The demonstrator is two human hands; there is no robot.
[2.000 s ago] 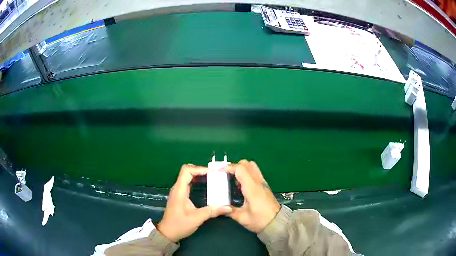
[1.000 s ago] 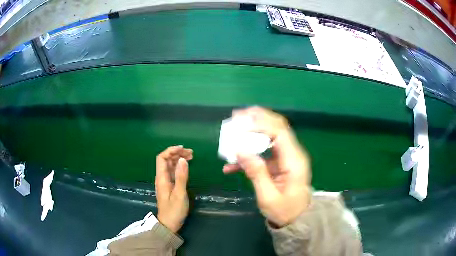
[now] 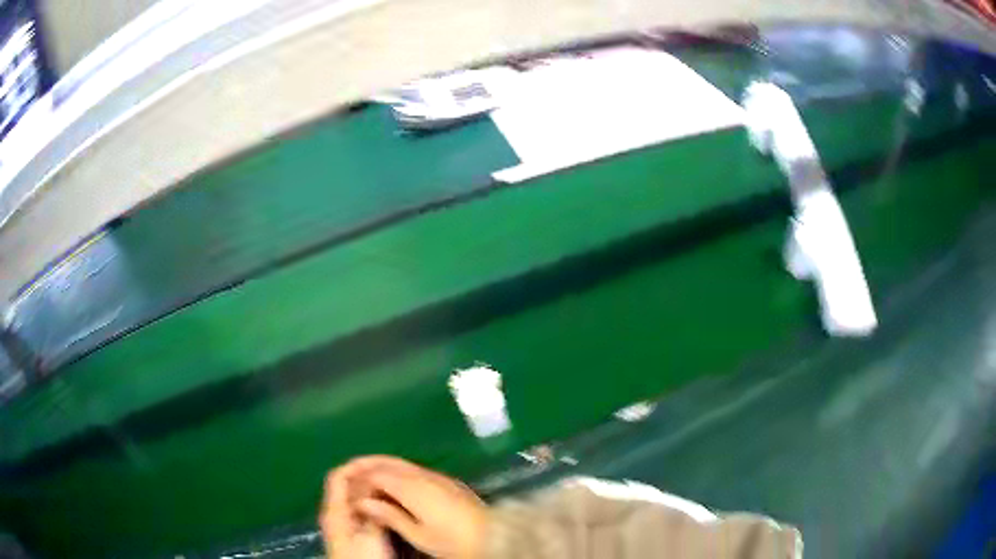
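A white charger (image 3: 481, 401), blurred, lies on the green conveyor belt (image 3: 612, 317) just above my hands. My right hand (image 3: 421, 508) is at the bottom edge, curled, its sleeve running to the right; the charger is outside its grasp. My left hand (image 3: 352, 530) appears as a blurred part against the right hand's fingers, mostly cut off by the bottom edge. Whether anything is between the hands is hidden.
A white guide strip (image 3: 836, 251) slants across the belt at right, with blurred white chargers against its left side (image 3: 801, 247). A calculator (image 3: 453, 98) and a white record sheet (image 3: 612, 104) lie on the far ledge under a pale beam (image 3: 273, 93).
The view has tilted and turned right. My right hand has let go of the white charger, which lies on the belt. My hands, apart one second ago, are close together at the bottom edge.
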